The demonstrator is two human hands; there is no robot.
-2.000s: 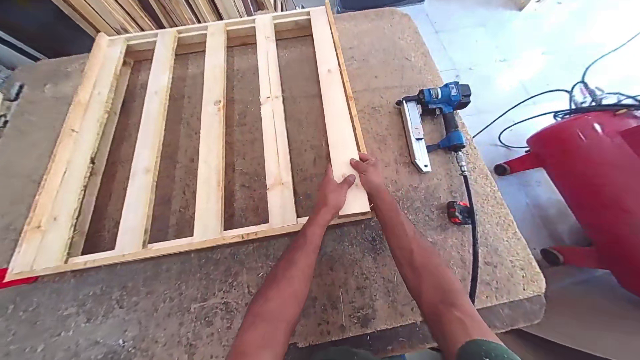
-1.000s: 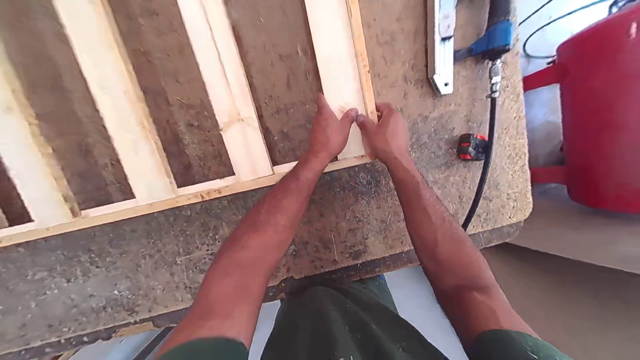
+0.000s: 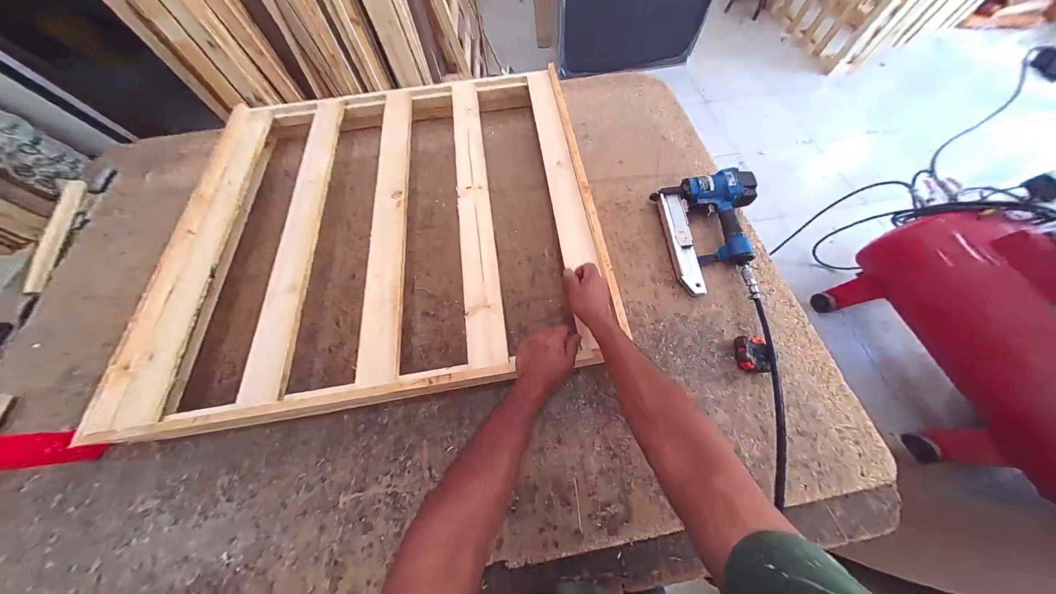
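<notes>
A slatted wooden frame lies flat on a worn particleboard workbench, with several pale slats running away from me. My right hand grips the rightmost wooden slat near its close end, fingers curled over its left edge. Close beside it, my left hand is closed around the near rail by the right front corner; its fingertips are partly hidden. To the right of the frame, a blue pneumatic stapler rests on the bench, joined to a black air hose.
A red and black battery-like object lies against the hose. A red compressor tank stands on the floor at the right. Stacked wood strips lean beyond the bench. Red material touches the frame's left corner.
My right hand has moved from the frame's near right corner farther up the slat. My left hand has shifted from the slat down to the near rail. The view has swung back out.
</notes>
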